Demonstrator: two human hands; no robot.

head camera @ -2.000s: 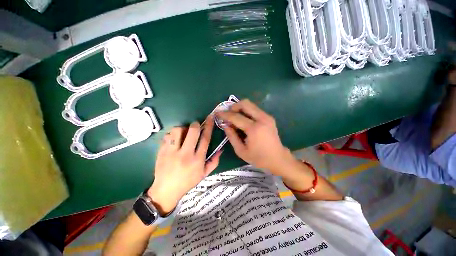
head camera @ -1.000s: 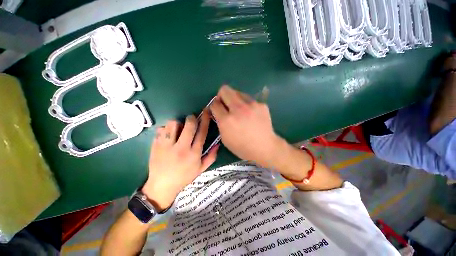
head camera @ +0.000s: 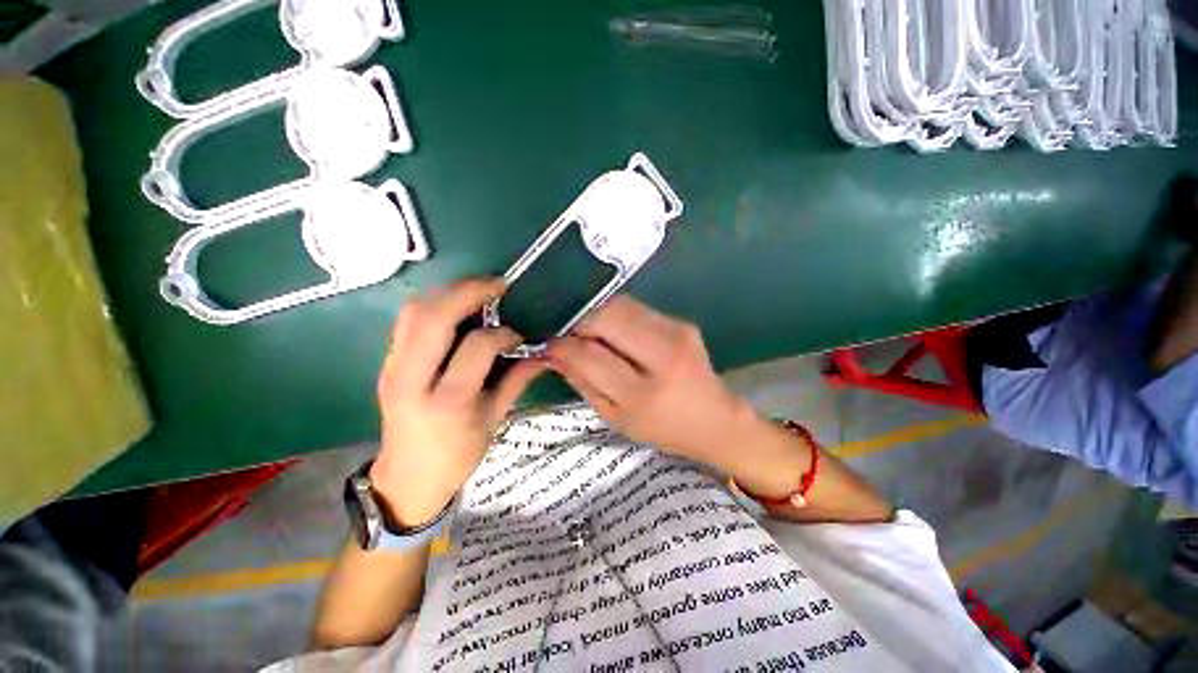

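Observation:
A white plastic frame [head camera: 624, 218] lies tilted over the green bench in front of me, its round disc and end lug pointing away to the upper right. My left hand [head camera: 444, 381] holds the near, narrow end of the loop with its fingers. My right hand [head camera: 646, 372] has its fingertips at the same near end, on the right side of the loop. The fingers hide part of that end, and I cannot tell whether a pin is between them. A few thin clear pins [head camera: 696, 32] lie at the top centre.
Three white frames [head camera: 357, 229] overlap at the left, discs to the right. A dense row of stacked frames [head camera: 998, 72] stands at the upper right. A yellow block in clear plastic [head camera: 66, 302] is at the left edge. Another person's blue sleeve [head camera: 1071, 375] and red stools show beyond the bench edge.
The held frame is now largely uncovered, as my right hand has moved from its disc end down to the near end. My left hand has also shifted to that end. The view has shifted.

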